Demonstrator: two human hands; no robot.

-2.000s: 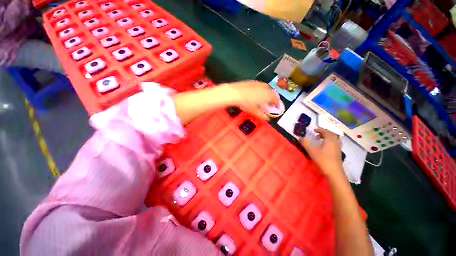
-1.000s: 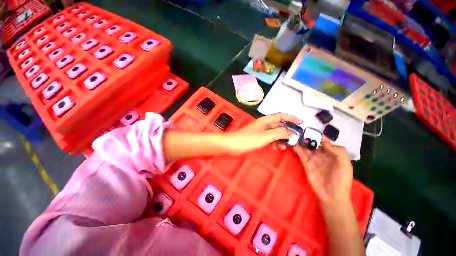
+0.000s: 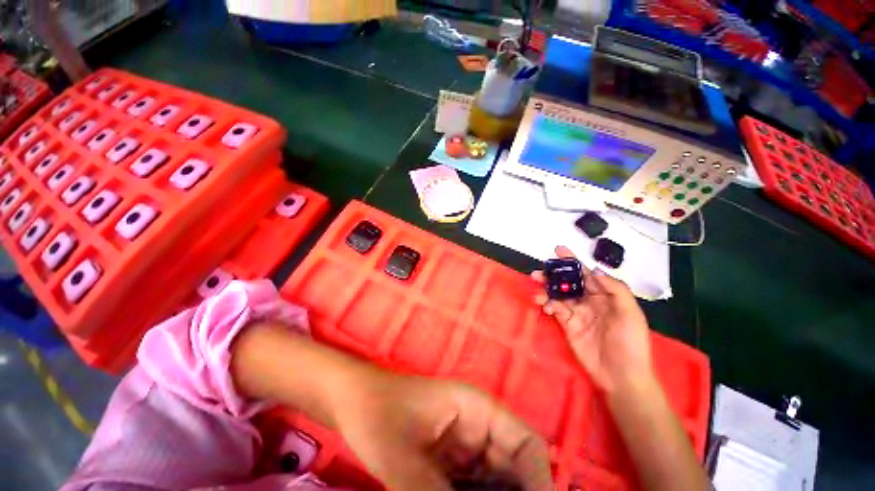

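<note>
My right hand is palm up over the right part of the red foam tray, holding a watch head face up with small lit icons, one red. My left hand is over the tray's near part, back of hand up, fingers curled down. A dark patch shows under its fingers, but I cannot tell what it is. Two dark watch heads, one beside the other, sit in pockets at the tray's far left. Two more, one nearer me and one behind, lie on white paper.
Stacked red trays with pale watch backs stand at left. A beige tester stands behind the paper, with a pen holder and pale yellow ring left of it. A clipboard lies at right, another red tray beyond.
My hands have separated. My left hand moved down and nearer over the tray. My right hand now holds a watch face up, where a pale unit showed before. The view has shifted.
</note>
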